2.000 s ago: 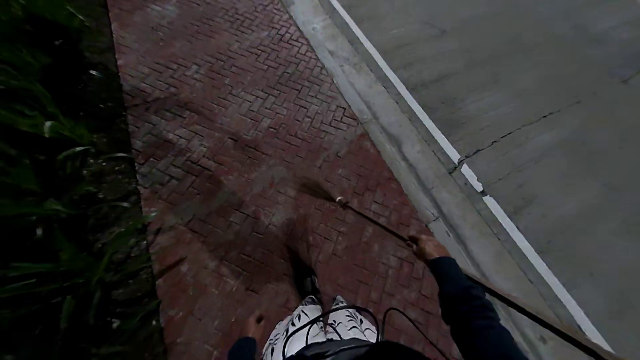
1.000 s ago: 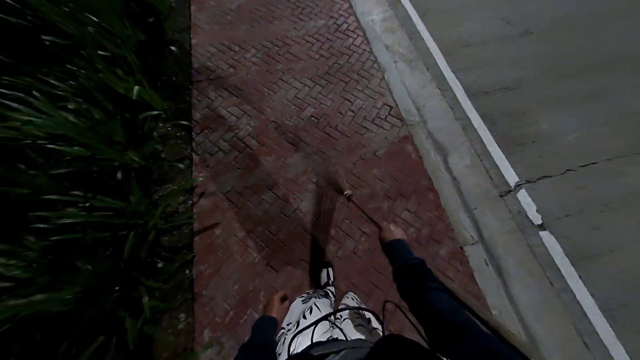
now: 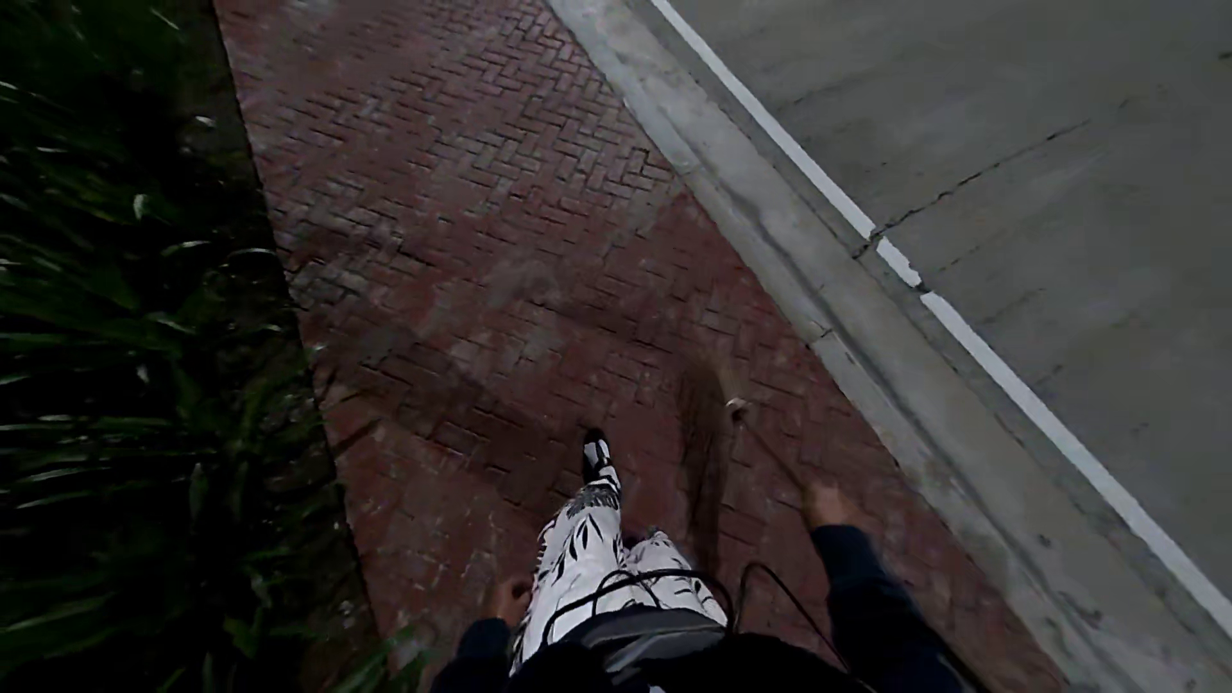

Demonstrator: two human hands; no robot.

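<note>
My right hand [image 3: 830, 504] is closed around the thin stick handle of a broom [image 3: 770, 450], whose light-coloured binding shows just up and left of the hand. The bristles beyond the binding are blurred and dark over the red brick pavement [image 3: 520, 279]. Much of the handle behind my hand is hidden by the dark sleeve. My left hand [image 3: 510, 599] hangs low beside my patterned white trousers [image 3: 582, 539]; it is dim, and whether its fingers are closed cannot be told. A black cable [image 3: 664, 575] loops in front of my waist.
Leafy plants [image 3: 125, 385] border the pavement on the left. A concrete curb [image 3: 770, 260] runs diagonally along the right side, with a grey road [image 3: 1039, 164] and its white painted line [image 3: 1020, 395] beyond. One shoe [image 3: 596, 456] is forward on the bricks.
The broom's head, out ahead of my right hand two seconds ago, is now closer to my body. A foot has stepped forward. My right hand still holds the handle.
</note>
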